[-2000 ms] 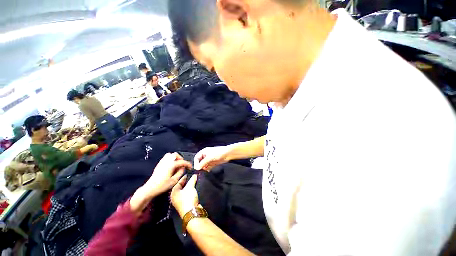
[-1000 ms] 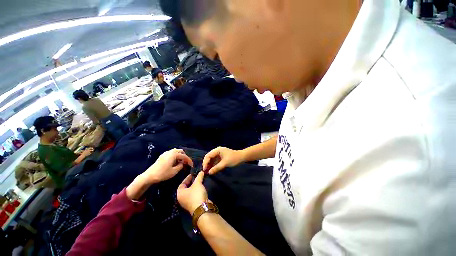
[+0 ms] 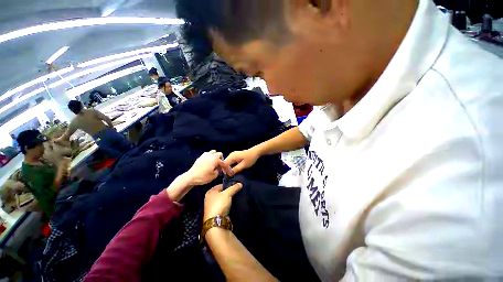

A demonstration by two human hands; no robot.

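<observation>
A black garment piece (image 3: 265,212) lies in front of the person in white. Its narrow edge (image 3: 226,180) is raised between several fingers. My left hand (image 3: 207,168), in a maroon sleeve, reaches in from the lower left and pinches the top of this edge. The fingertips partly hide the cloth there. The other person's upper hand (image 3: 242,160) touches the same spot, and their lower hand (image 3: 218,201), with a watch, holds the edge just below. No tool can be made out. My right hand is not in view.
The person in white (image 3: 386,165) leans in close on the right. A navy heap (image 3: 220,118) covers the table, with checked cloth (image 3: 60,242) at lower left. Other workers (image 3: 38,165) are at tables at the far left.
My left hand has moved right and slightly up, closer to the other person's fingers. Their lower hand has its thumb over the edge. The view has shifted a little.
</observation>
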